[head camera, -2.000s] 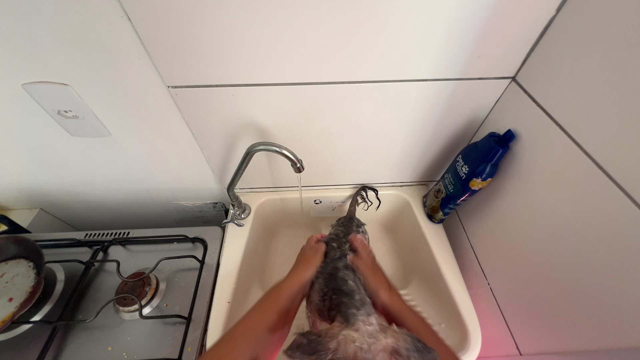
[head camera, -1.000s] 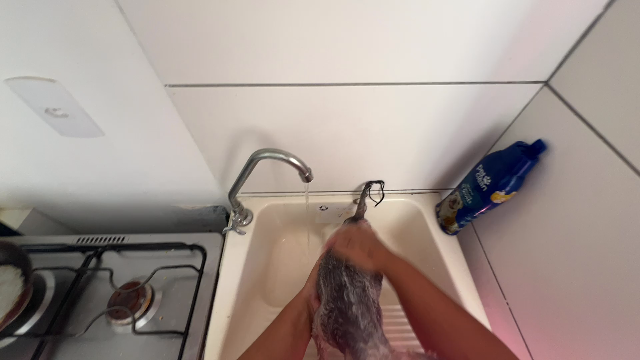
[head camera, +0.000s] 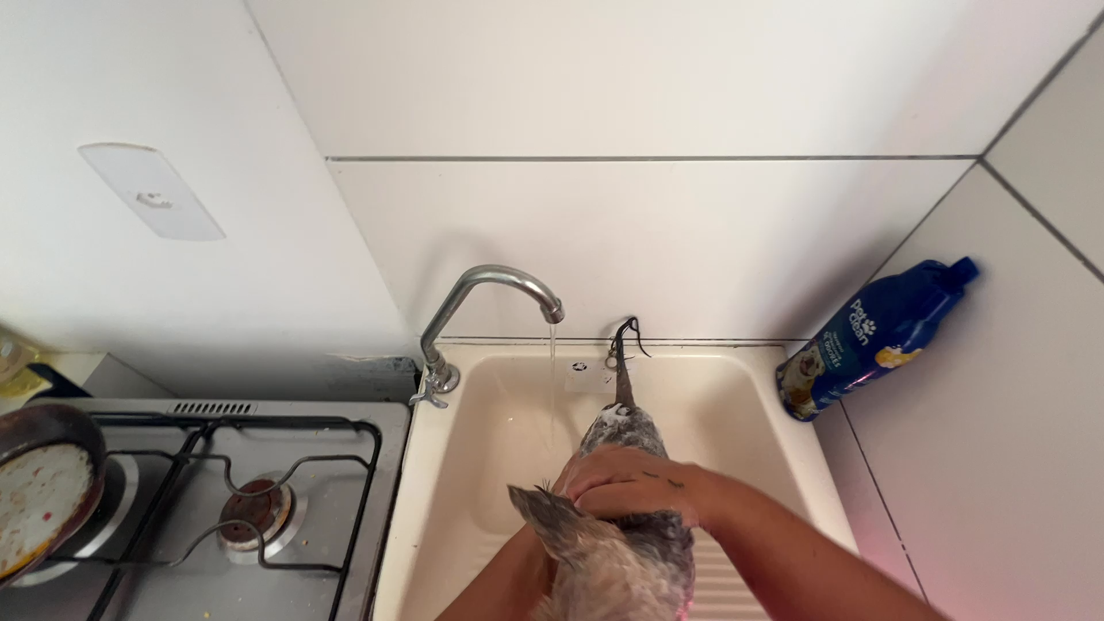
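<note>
A wet, grey-brown small dog (head camera: 638, 552) stands in the cream sink (head camera: 742, 431), with its head and a raised ear near the camera. Its thin wet tail (head camera: 624, 388) points at the back wall, dark strands at the tip. Whitish lather shows on its rump. Across the dog's back lies my right hand (head camera: 638, 483), its fingers curled over the fur. My left hand (head camera: 566, 476) is at the dog's left side, mostly hidden by the right hand and the dog. Water runs from the curved metal faucet (head camera: 500, 274) into the sink, left of the tail.
A blue Pet Clean bottle (head camera: 871, 336) leans against the right wall at the sink's back corner. Left of the sink is a gas stove (head camera: 319, 483) with black grates and a dirty frying pan (head camera: 43, 492). Tiled walls rise behind and to the right. An outlet plate (head camera: 151, 191) is on the wall.
My hands were on both sides of the dog; my right hand then moved onto its rump and is now farther forward on its back. The dog's ear has come back into view.
</note>
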